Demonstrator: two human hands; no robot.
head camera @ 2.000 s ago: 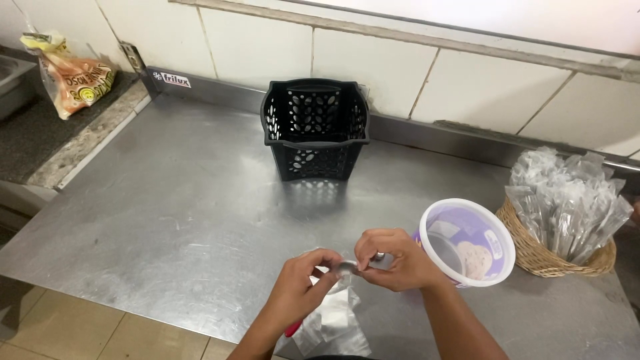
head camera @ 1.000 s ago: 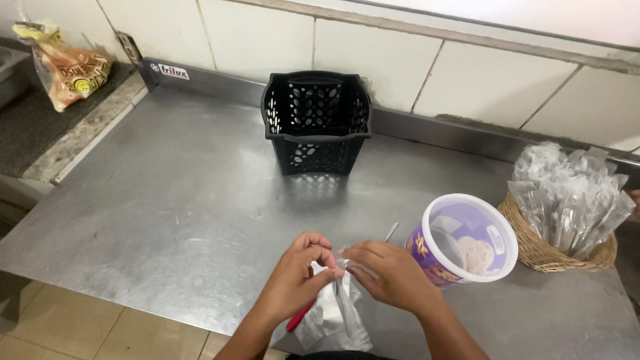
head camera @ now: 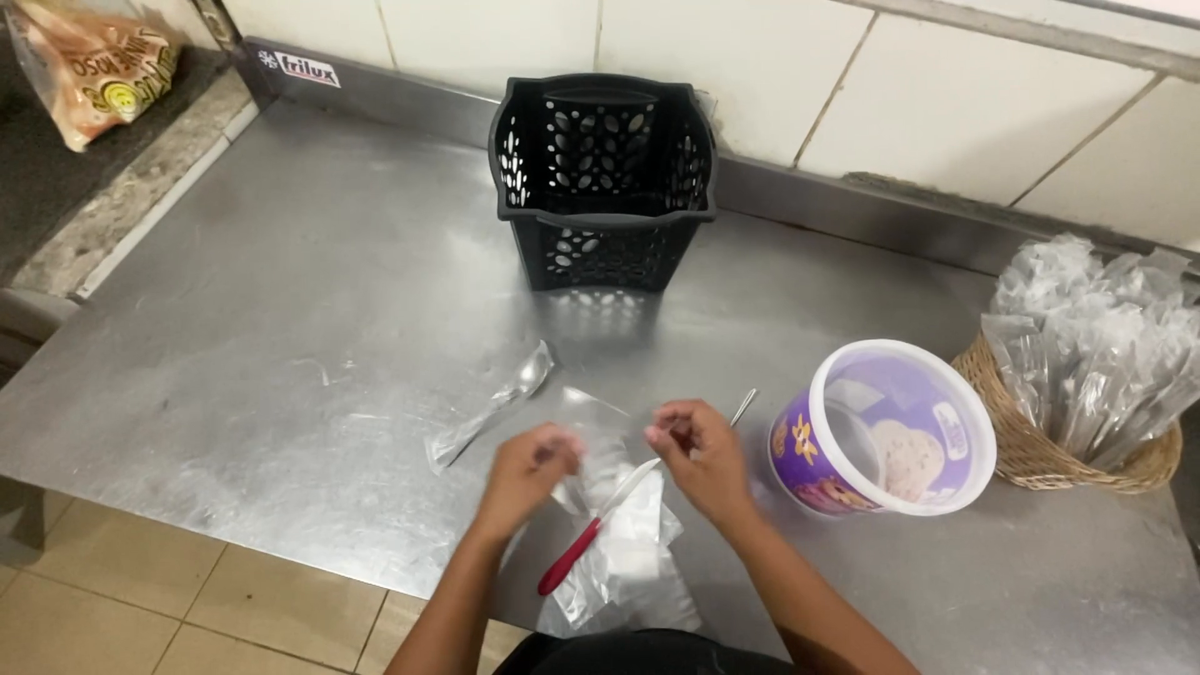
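Note:
My left hand (head camera: 532, 469) hovers left of a pile of clear plastic bags (head camera: 623, 562), its fingertips blurred. A red-handled knife (head camera: 572, 555) lies on the bags, blade toward my right hand (head camera: 692, 452). That hand has curled fingers close to the blade's tip; whether it holds anything I cannot tell. A metal spoon in a clear plastic sleeve (head camera: 502, 401) rests on the steel table (head camera: 281, 281), beyond my left hand. Between my right hand and the purple plastic tub (head camera: 802, 459) shows a thin metal utensil handle (head camera: 743, 407), partly hidden.
A black perforated plastic basket (head camera: 600, 220) stands near the tiled wall. At the right, a wicker basket (head camera: 1158, 459) holds many plastic-wrapped utensils (head camera: 1097, 366). A bag with printing (head camera: 108, 70) sits on the counter at the far left.
The sleeved spoon now lies on the table left of the bags, where none lay before. My hands, close together a second ago, have moved apart, and the knife's blade shows between them.

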